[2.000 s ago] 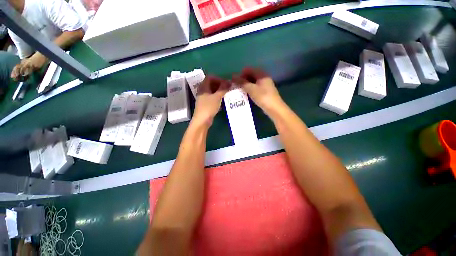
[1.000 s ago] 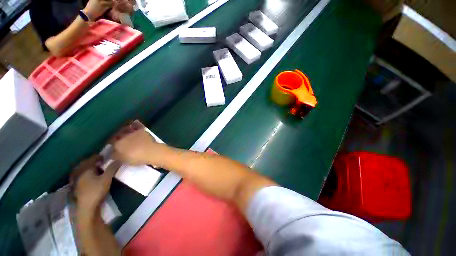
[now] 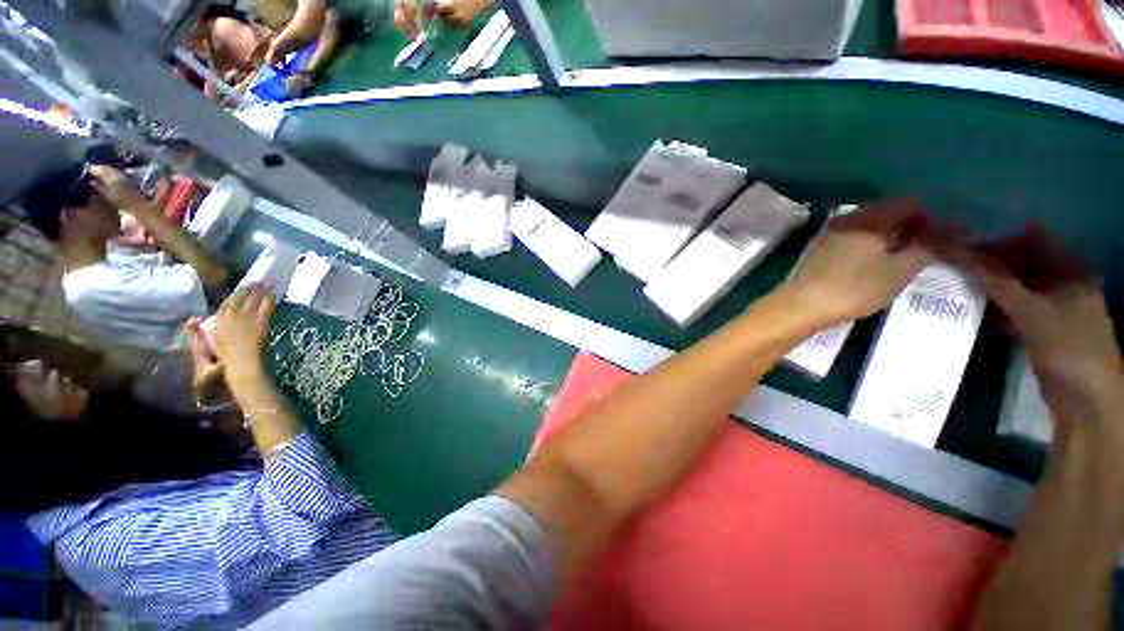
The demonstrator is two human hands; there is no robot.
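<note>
A small white carton with a barcode lies on the green conveyor belt, its near end by the pale belt edge rail. My left hand and my right hand are at its far end, both blurred. The fingers seem to touch that end; the flaps there are hidden. Another white carton lies partly under my left wrist. A carton edge shows beside my right wrist. The red foam mat lies below my forearms.
Several cartons lie on the belt at left. A heap of rubber bands is on the worktop. A grey post stands beyond. A person in a striped sleeve works close at left. A white block and red tray are across the belt.
The view has swung left, so the rubber bands and neighbouring people show and the orange-yellow dispenser is out of view. Both hands are still at a carton's far end.
</note>
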